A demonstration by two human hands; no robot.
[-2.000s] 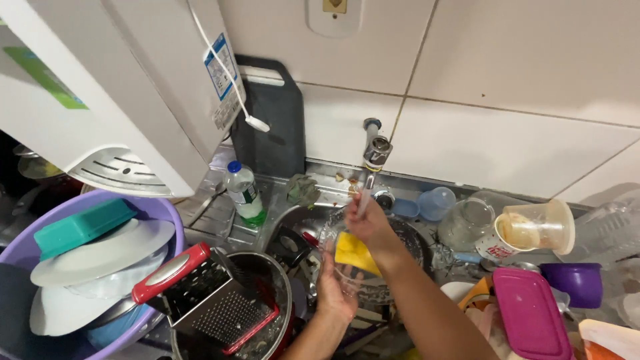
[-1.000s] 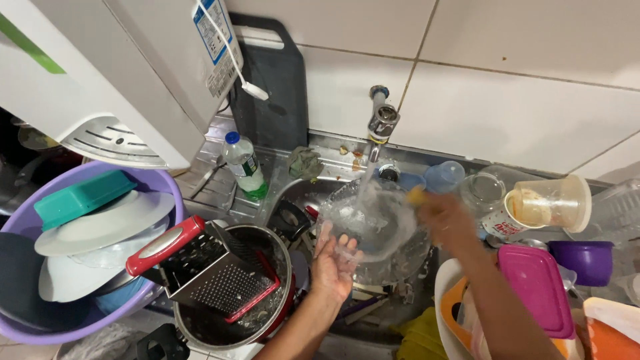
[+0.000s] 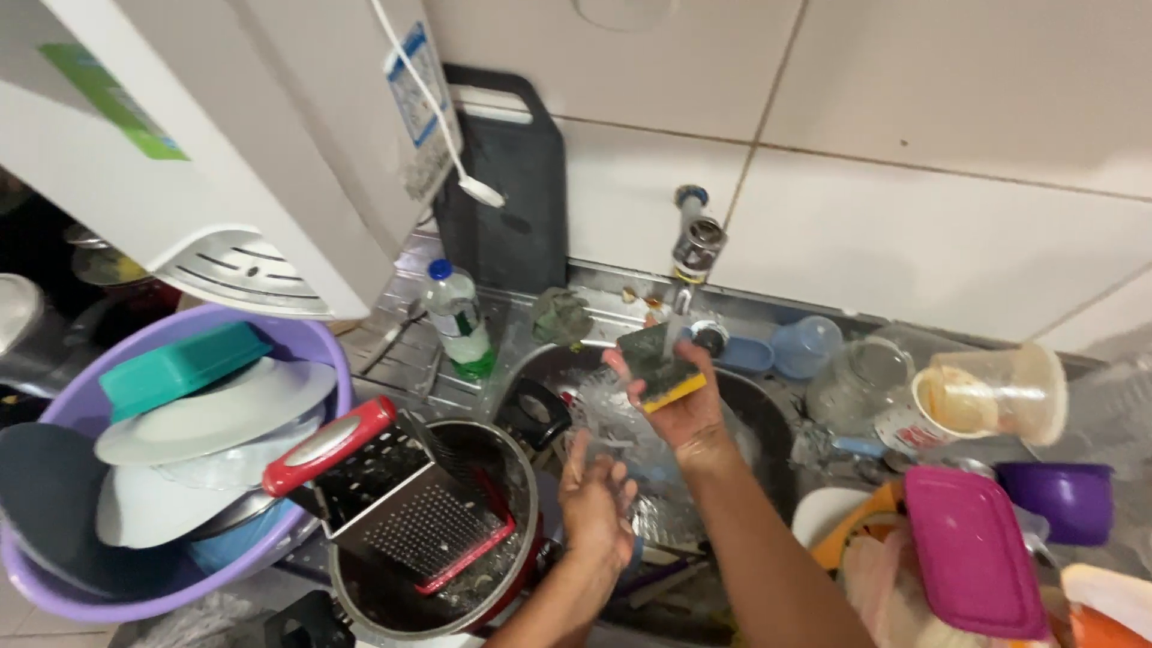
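My right hand [image 3: 688, 400] holds a yellow sponge with a dark green scouring side [image 3: 660, 364] under the running faucet [image 3: 698, 247]. Lower and to the left, my left hand [image 3: 596, 513] is over the sink with its fingers apart and nothing in it. Beneath both hands, a clear plastic dish [image 3: 621, 427] lies wet in the crowded steel sink, partly hidden. Left of my left hand, a box grater with a red handle [image 3: 423, 513] leans in a pot [image 3: 531, 504].
On the left, a purple basin [image 3: 344, 369] holds plates and a teal container [image 3: 184, 367]. A bottle with a blue cap [image 3: 456, 319] and a dark cutting board [image 3: 508, 193] stand behind. Cups, a glass jar [image 3: 859, 382] and a pink lid [image 3: 972, 549] crowd the right.
My left hand has let go of the clear dish. My right hand has moved back from the right with the sponge and now has it under the faucet.
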